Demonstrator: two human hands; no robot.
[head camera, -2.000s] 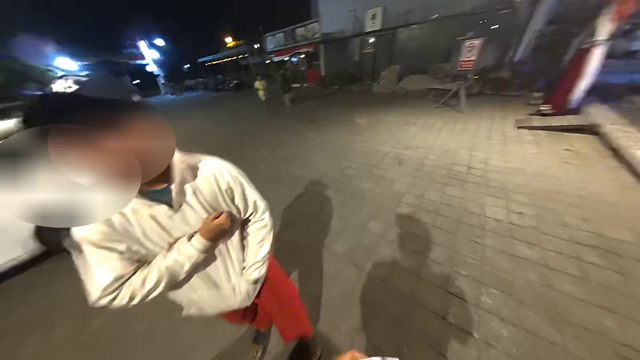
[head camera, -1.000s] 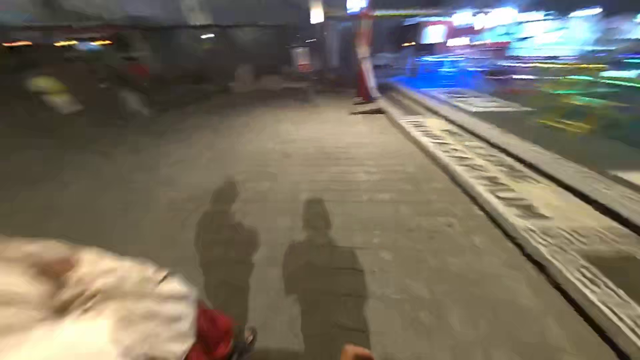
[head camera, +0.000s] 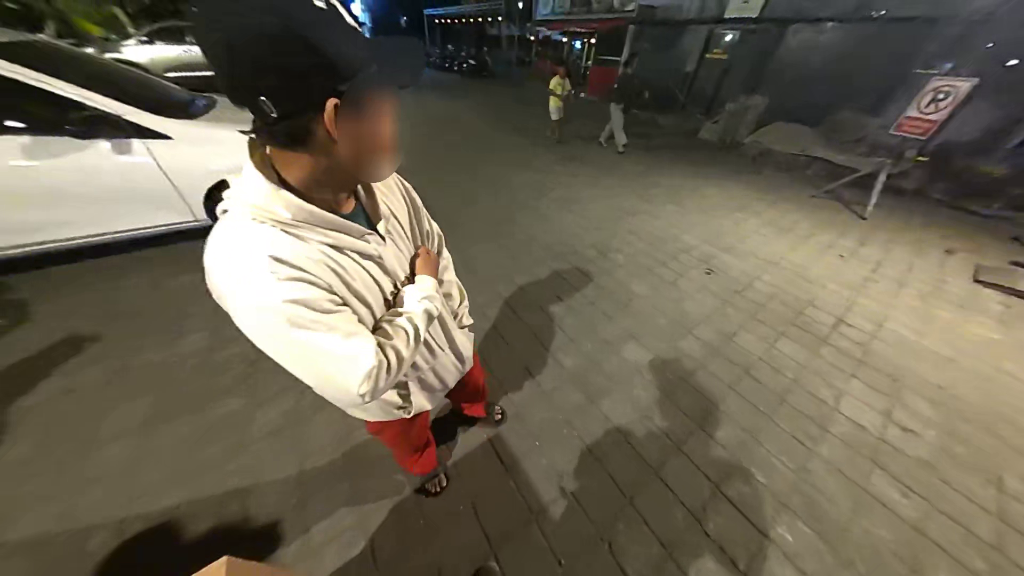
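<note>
Neither my left hand nor my right hand can be made out. A tan sliver (head camera: 240, 567) shows at the bottom edge, left of centre; whether it is part of a hand or an object, I cannot tell. Close by on the left stands a person in a cream hooded jacket (head camera: 320, 296), red trousers (head camera: 406, 444), a dark cap (head camera: 296, 64) and open sandals (head camera: 433, 484). One of this person's hands (head camera: 426, 262) rests against the chest of the jacket.
Paving blocks (head camera: 800, 384) cover the ground, with shadows across them. A white car (head camera: 88, 188) stands behind the person. Farther off are two people (head camera: 558, 100) (head camera: 618, 108), a no-parking sign (head camera: 934, 108) on a stand, rubble (head camera: 784, 138) and a flat board (head camera: 1000, 280).
The view has swung left since one second ago. The person in the cream jacket, cut off at the lower left then, now shows from cap to sandals.
</note>
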